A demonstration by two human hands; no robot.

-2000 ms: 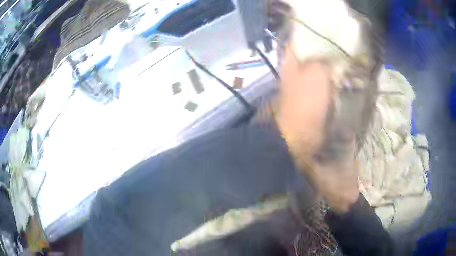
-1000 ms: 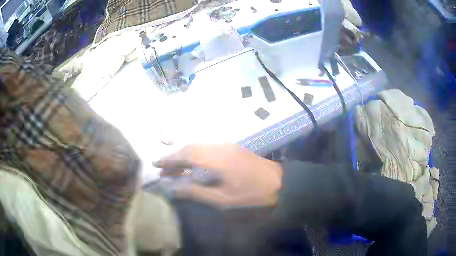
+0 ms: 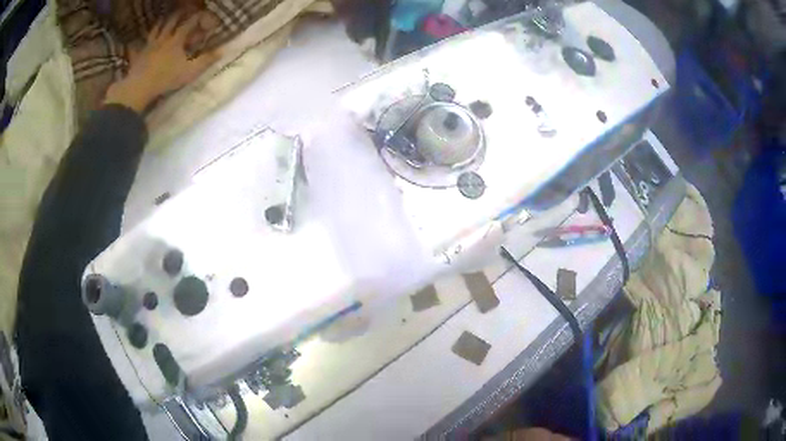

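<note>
The checked lining (image 3: 95, 30) lies at the upper left, with a cream edge (image 3: 233, 73) beside it. My left hand (image 3: 159, 69) lies on the lining with fingers spread; its dark-sleeved arm runs along the left side of the machine. A sliver of skin at the bottom edge looks like my right hand (image 3: 521, 435); its fingers are cut off. The white sewing machine head (image 3: 379, 207) fills the middle, seen from above. The needle area is not clearly visible.
Small brown squares (image 3: 471, 347) and a red pen-like item (image 3: 579, 232) lie on the bed. Dark cords cross the table edge ruler (image 3: 508, 379). Cream pieces (image 3: 664, 319) hang at the right, near blue bins (image 3: 763, 232). Cream fabric (image 3: 43, 112) lies at the far left.
The view has shifted over the machine head. My left hand has come into view on the lining, now at the upper left. My right hand has dropped to the bottom edge.
</note>
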